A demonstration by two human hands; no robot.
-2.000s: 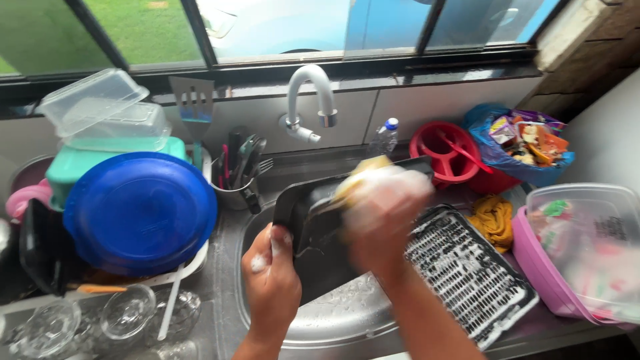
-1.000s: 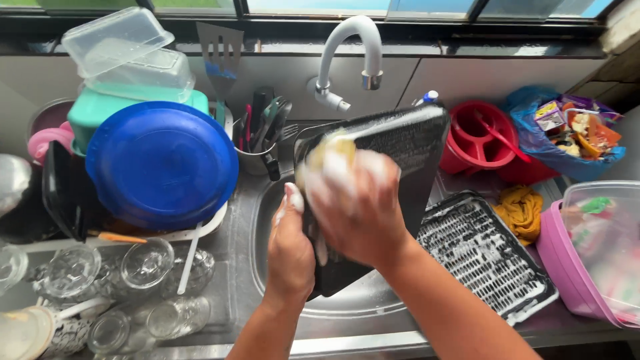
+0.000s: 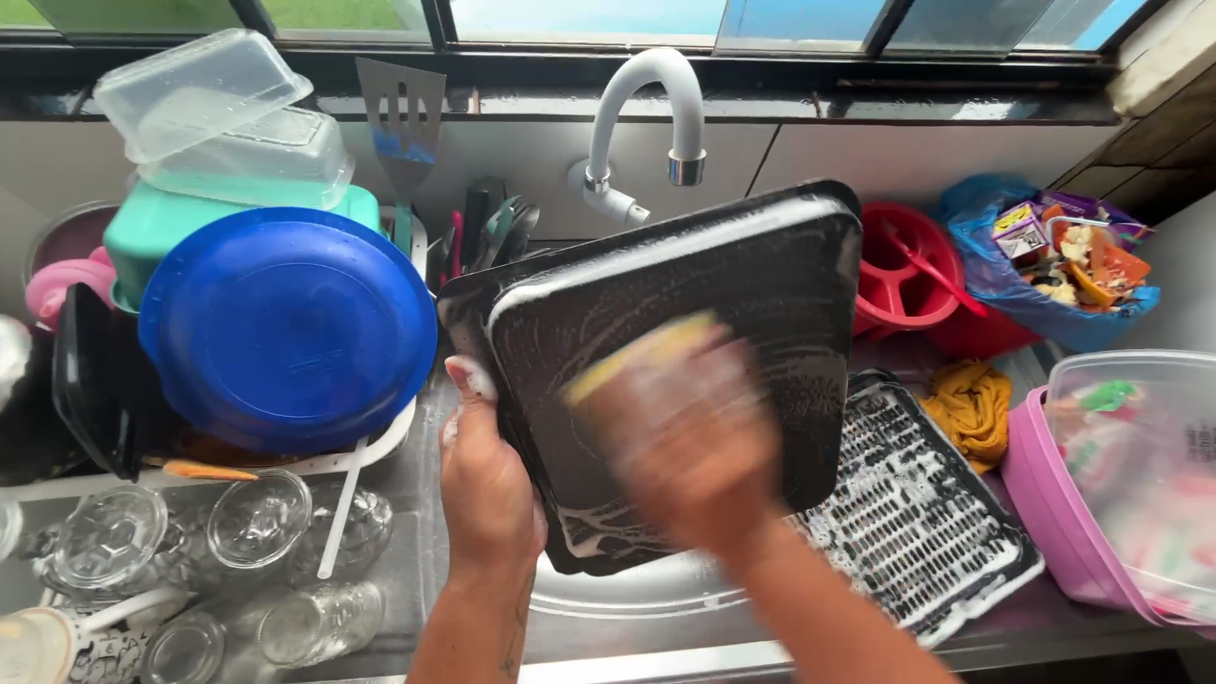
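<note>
A dark rectangular baking pan [image 3: 798,380], streaked with suds, is tilted above the steel sink basin [image 3: 627,603]. My left hand [image 3: 489,475] grips its left edge, with foam on the thumb. Blurred by motion, my right hand [image 3: 693,437] presses a yellow sponge [image 3: 651,356] against the middle of the pan's flat face. Behind the pan, the white curved faucet [image 3: 655,71] shows no water flowing. A black slotted tray [image 3: 912,503] covered in foam lies on the counter at the sink's right.
At left, a blue plastic plate [image 3: 290,328] leans on stacked containers near drinking glasses [image 3: 323,622]. To the right are a red cutlery holder [image 3: 907,271], a blue bag of scraps [image 3: 1007,275], a yellow cloth [image 3: 969,408] and a pink tub [image 3: 1064,513]. A spatula [image 3: 404,123] stands behind.
The pan's broad face has turned more toward the camera. My right hand with the sponge has moved from near its left edge to the middle of the face. My left hand still holds the left edge.
</note>
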